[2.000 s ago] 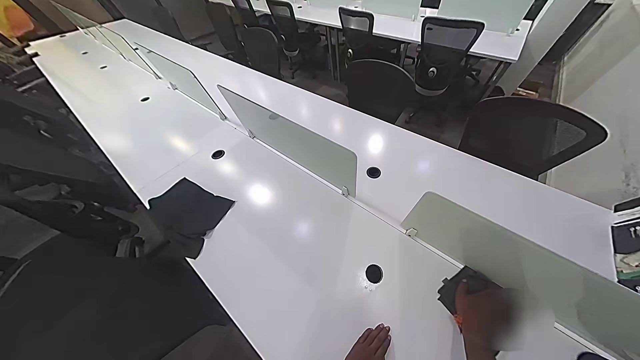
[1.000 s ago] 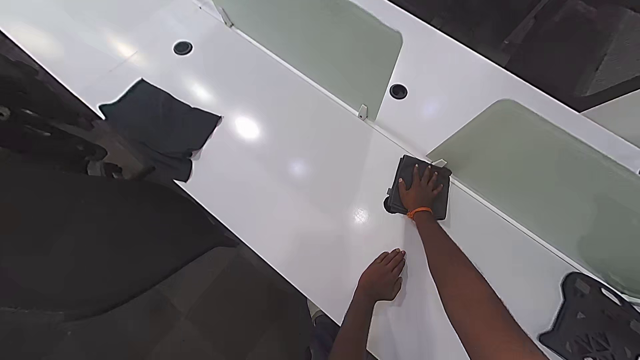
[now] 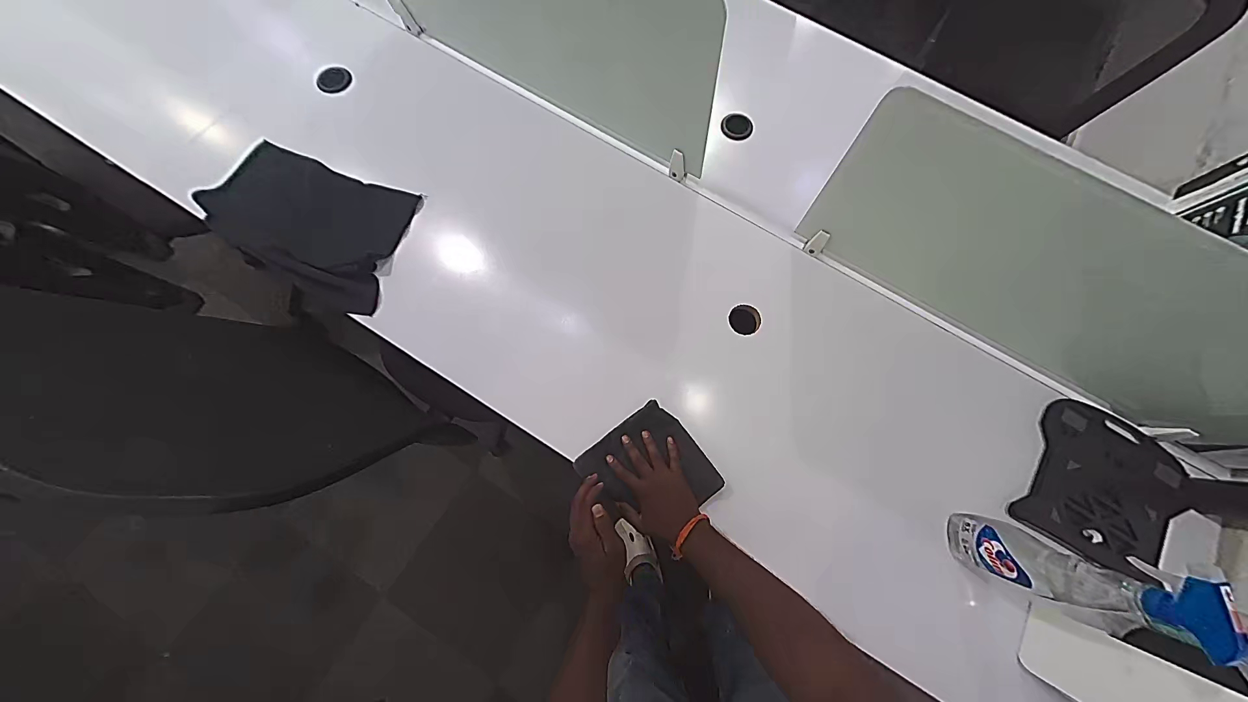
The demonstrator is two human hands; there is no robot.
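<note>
A folded dark cloth (image 3: 687,451) lies at the near edge of the white desk (image 3: 585,283). My right hand (image 3: 655,487), with an orange band at the wrist, rests flat on the cloth with its fingers spread. At the cloth's near left corner is my left hand (image 3: 595,531), its fingers slightly bent beside the desk edge; whether it grips the cloth is hard to tell. A second dark cloth (image 3: 312,210) lies spread at the left, part of it hanging over the desk's edge.
Frosted glass partitions (image 3: 1014,253) with small clips run along the desk. A clear spray bottle with a blue head (image 3: 1053,575) lies at the right beside a black slotted stand (image 3: 1097,478). A round cable hole (image 3: 745,320) opens in the desktop. Black chairs (image 3: 175,400) stand at the left.
My right hand and the cloth under it have moved from beside the partition to the near desk edge. My left hand now is beside that cloth. The view has shifted.
</note>
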